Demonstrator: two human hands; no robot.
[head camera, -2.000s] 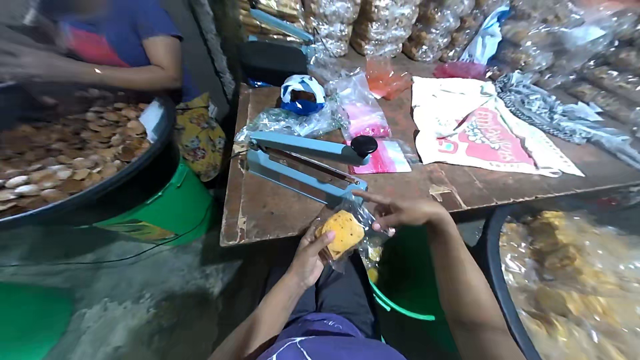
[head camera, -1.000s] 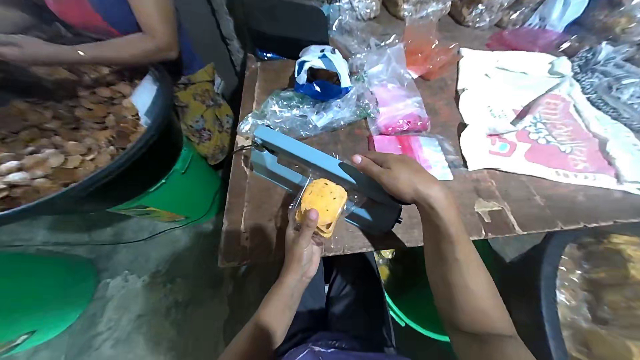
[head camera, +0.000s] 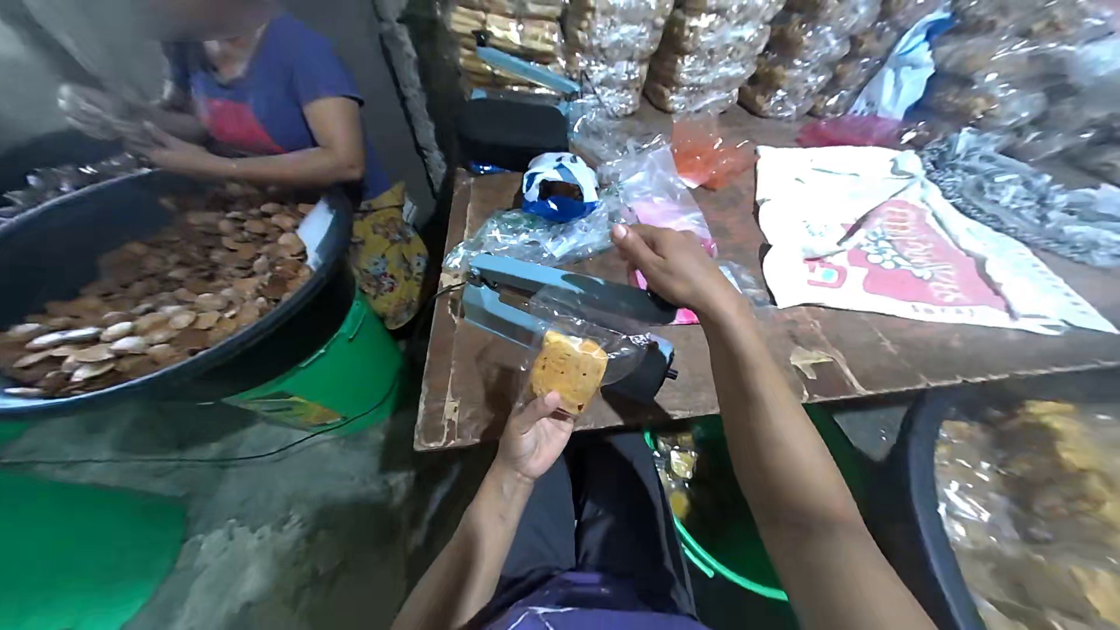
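Note:
My left hand (head camera: 535, 437) holds a clear plastic bag of flat yellow-orange crackers (head camera: 569, 372) by its lower end. The bag's upper end lies at the blue hand impulse sealer (head camera: 507, 313), between its raised arm and its base. Above the black end of the sealer's arm is my right hand (head camera: 674, 267), fingers bent, with nothing seen in it; whether it touches the arm is hard to tell. Behind the sealer, clear plastic bags (head camera: 534, 238) and a blue-and-white roll (head camera: 560, 186) lie on the wooden table (head camera: 700, 367).
A printed cloth sack (head camera: 875, 245) lies at the right of the table, filled bags (head camera: 713, 52) along the back. A green bucket (head camera: 744, 577) stands below the edge, a black tub (head camera: 919, 490) at right. At left, a person (head camera: 324, 96) sits behind a large basin (head camera: 201, 350) of round brown pieces.
My right hand, empty both times, was lower against the sealer's arm a second ago and is now above its end. The arm has risen from the base. My left hand keeps hold of the bag.

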